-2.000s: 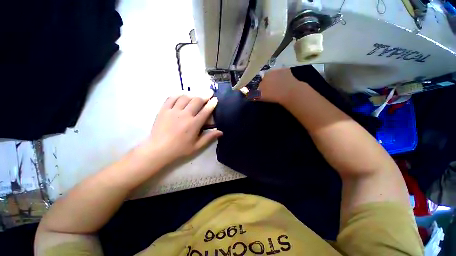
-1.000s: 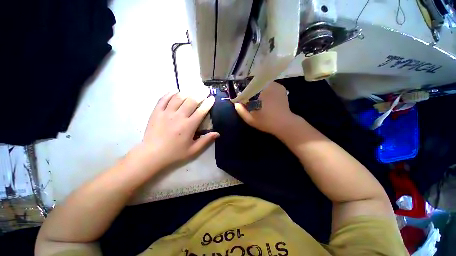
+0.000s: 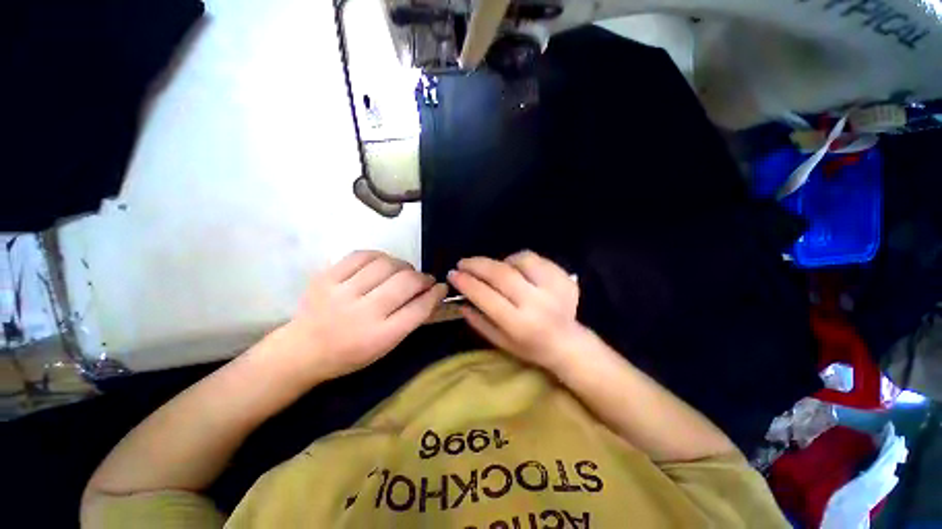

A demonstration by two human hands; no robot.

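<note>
The black garment piece (image 3: 620,176) lies under the machine's needle area and spreads right and down toward my lap. Its straight left edge runs down from the presser foot (image 3: 429,88) to my fingers. My left hand (image 3: 372,310) and my right hand (image 3: 522,305) meet at the table's front edge, their fingertips closed on the fabric edge. A thin pale sliver shows between the fingertips; I cannot tell what it is. The sewing machine head (image 3: 609,12) is at the top, partly cut off by the frame.
A black garment pile (image 3: 72,114) lies on the white table (image 3: 238,207) at left. A blue plastic tray (image 3: 842,212) stands at right, with a pale strip and small items above it. Red and clear plastic things (image 3: 837,465) are at lower right.
Both hands have moved from beside the presser foot down to the table's front edge and closer together. The camera view has shifted, so the machine sits higher in the picture.
</note>
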